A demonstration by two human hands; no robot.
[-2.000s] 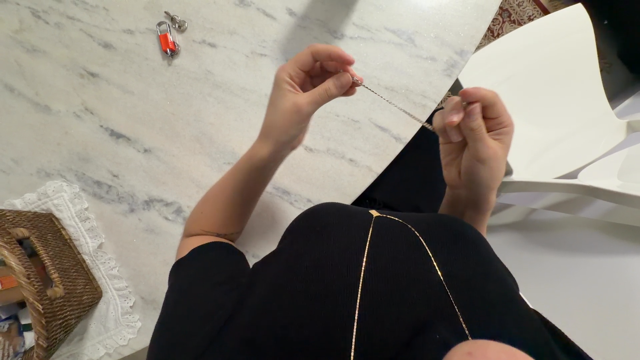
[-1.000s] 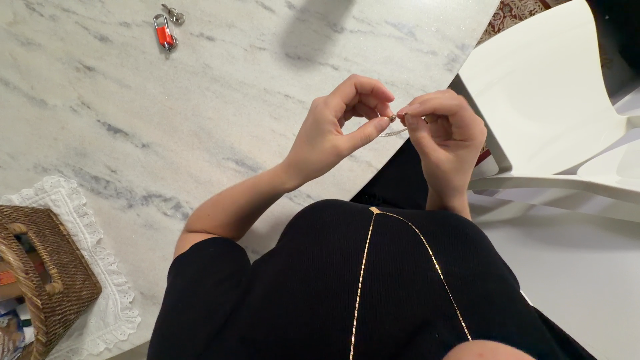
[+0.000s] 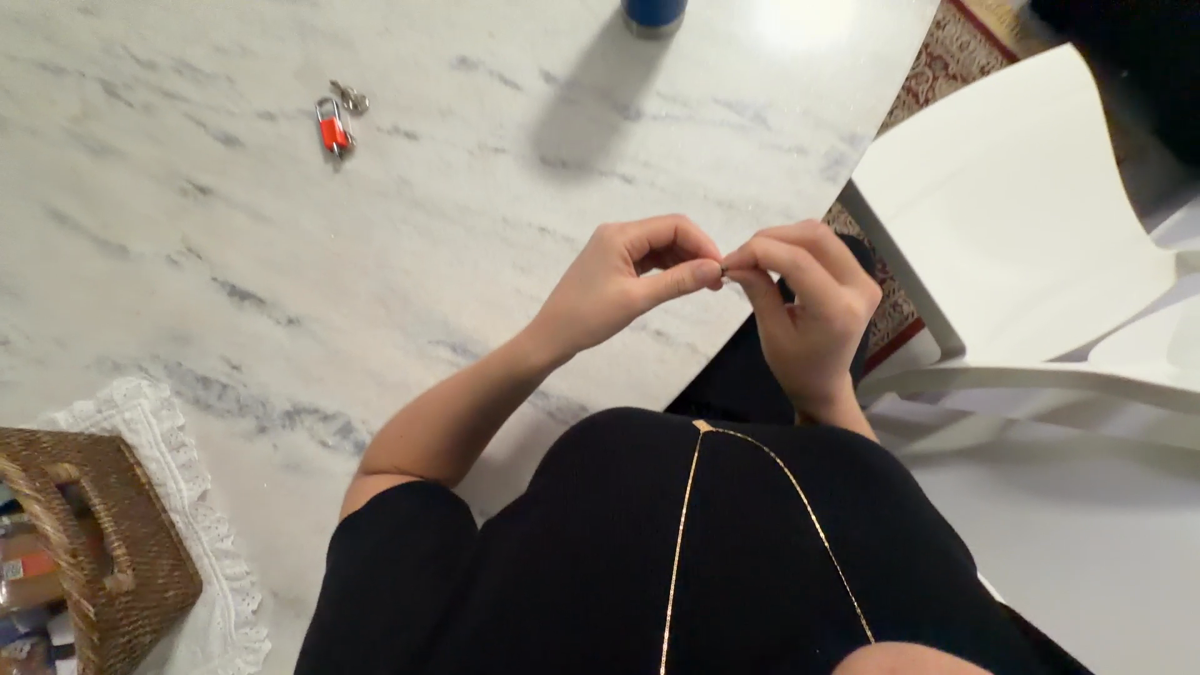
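Observation:
Over the corner of the marble tabletop, my left hand (image 3: 623, 281) and my right hand (image 3: 811, 305) meet fingertip to fingertip. Between the pinched thumbs and forefingers sits a tiny dark piece of a thin chain (image 3: 723, 272); the fingers hide most of it. A gold necklace (image 3: 682, 534) hangs over the black shirt below the hands. Farther off on the table lie a small red-and-metal padlock-shaped item (image 3: 334, 133) and a small metal object (image 3: 352, 97) beside it.
A wicker basket (image 3: 155, 525) holding packages stands on a white lace-edged cloth (image 3: 220, 548) at lower left. The base of a blue cylindrical container (image 3: 653, 14) shows at the top. A white chair (image 3: 1003, 206) stands at the right, above a patterned rug (image 3: 952, 61).
Two seconds ago my hands were apart with the chain stretched between them; they have since come together at the fingertips. The view has shifted a little, and the blue container now shows.

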